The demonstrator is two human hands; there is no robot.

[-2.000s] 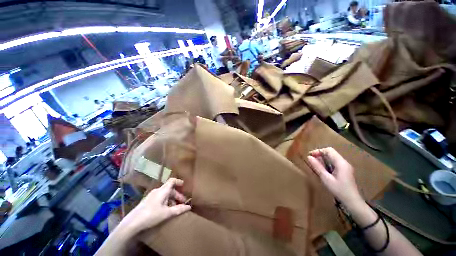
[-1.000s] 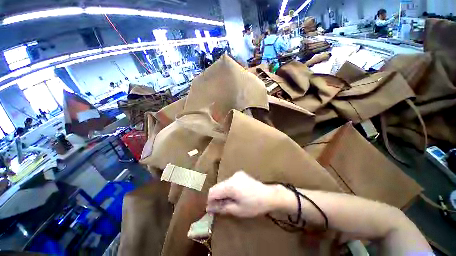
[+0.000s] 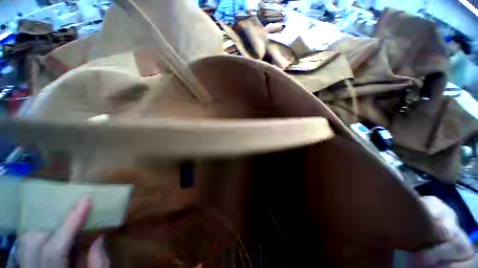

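A large tan-brown bag body (image 3: pixel 356 188) fills the front of the view, close to the camera and blurred. Its dark inside shows below a pale tan band (image 3: pixel 209 137) that runs across the opening. My left hand (image 3: pixel 63 243) is at the lower left, cut off by the bottom edge, with its fingers on a pale green webbing tab (image 3: pixel 105 204) and the bag. My right hand (image 3: pixel 448 238) is at the lower right, blurred, gripping the bag's right edge. A thin strap (image 3: pixel 167 52) slants down over the bag from the top.
More tan bags (image 3: pixel 335 73) are piled behind and to the right. A black plug (image 3: pixel 381 137) on a white power strip shows beyond the bag's right edge. A blue item (image 3: pixel 21 163) is at the far left. A person's greenish clothing (image 3: pixel 459 65) may show at the upper right.
The bag has come up close to the camera and its opening now shows. My right hand has moved from the middle to the bag's right edge. My left hand has come back into view.
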